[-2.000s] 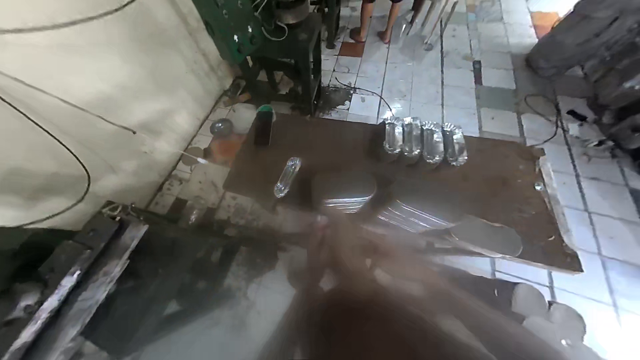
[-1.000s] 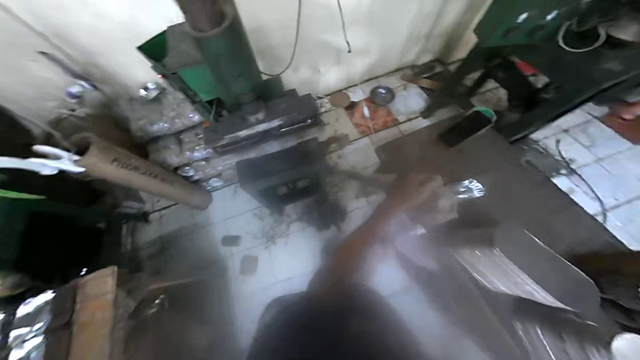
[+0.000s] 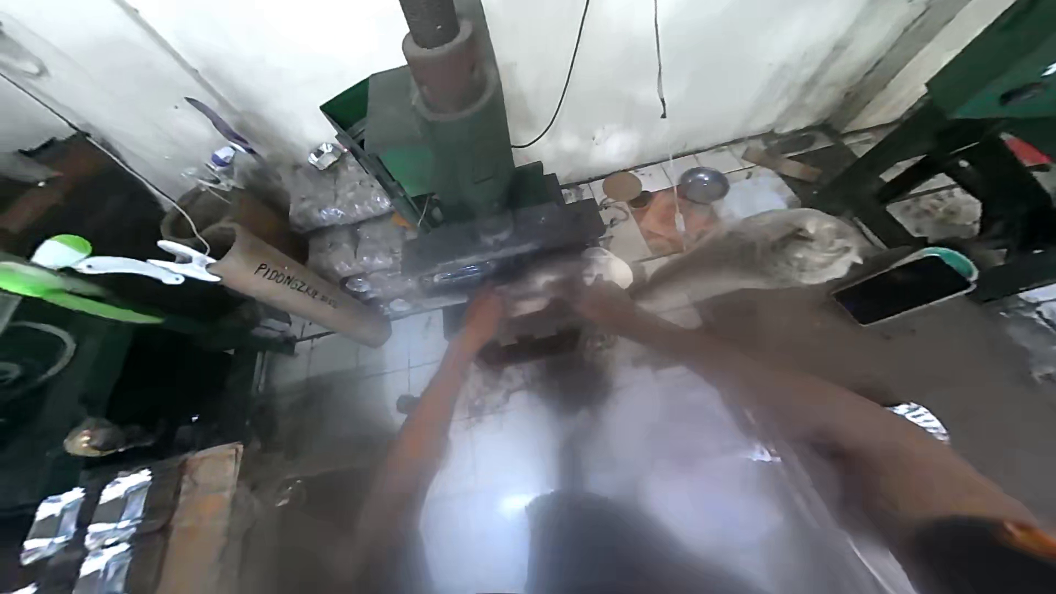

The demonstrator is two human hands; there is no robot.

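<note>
Both my arms reach forward to the bed of a green press machine (image 3: 503, 227) against the wall. My left hand (image 3: 485, 312) is at the front edge of the dark metal block under the ram, blurred. My right hand (image 3: 601, 304) is just right of it, near a pale round disc (image 3: 609, 268). Something pale and shiny (image 3: 536, 289) lies between the hands; blur hides whether either hand grips it. A single shiny foil tray (image 3: 922, 419) lies on the brown table at the right, partly behind my right forearm.
A phone in a case (image 3: 906, 285) lies on the brown table's far edge (image 3: 742, 322), beside a pale plastic-wrapped bundle (image 3: 792, 247). At the left are a cardboard tube (image 3: 305, 289), a green-and-white fan (image 3: 74, 268), stacked foil trays (image 3: 115, 507) and bagged foil pieces (image 3: 346, 198).
The view has swung left from the table to the press. A second ago one hand was over the table near a foil tray; now both hands are at the press bed.
</note>
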